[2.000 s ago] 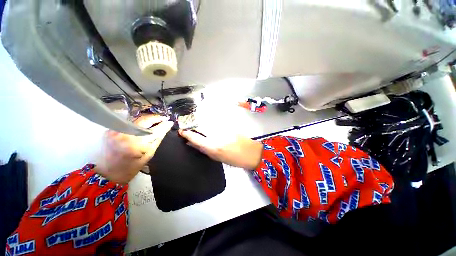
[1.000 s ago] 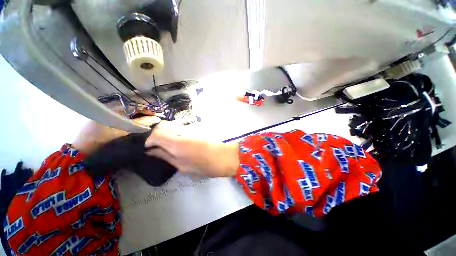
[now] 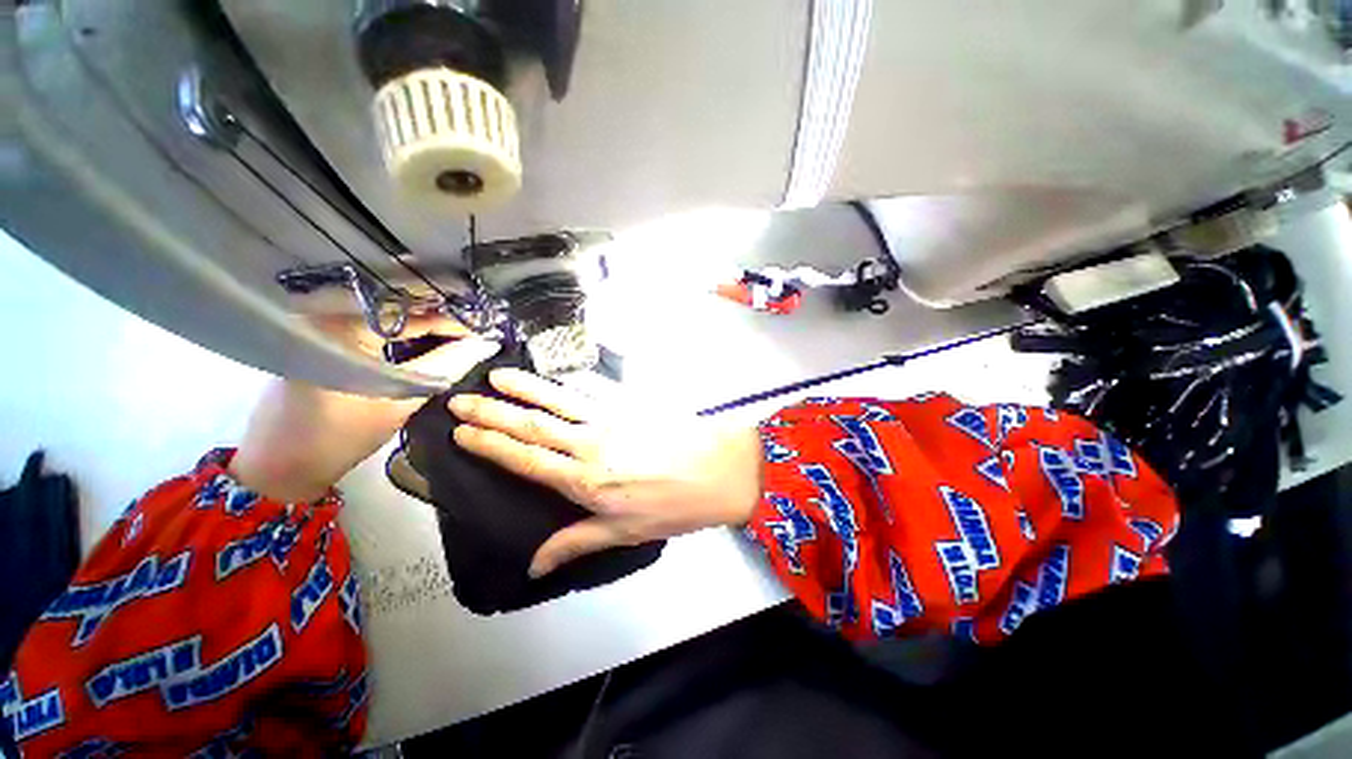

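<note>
The black fabric panel (image 3: 478,522) lies on the white table in front of the needle area, its rounded near end towards me. Its far end reaches the presser foot and needle (image 3: 478,309) under the machine head. My right hand (image 3: 615,467) lies flat on the panel with its fingers spread, pressing on it. My left hand (image 3: 334,408) is at the panel's far left edge beside the needle, partly hidden behind the machine head; its fingertips are at the fabric, and its grip is not clear. No zipper teeth show on the panel.
The sewing machine (image 3: 667,119) spans the top, with a cream knob (image 3: 448,137). Red-and-white snips (image 3: 767,292) lie on the bed near a black clip (image 3: 872,285). A zipper bundle (image 3: 1186,378) lies at right, and black pieces (image 3: 40,519) at the left edge.
The panel was lifted and folded to the left a second ago; it now lies flat towards me. My right hand has opened out on top of it. The view has shifted slightly.
</note>
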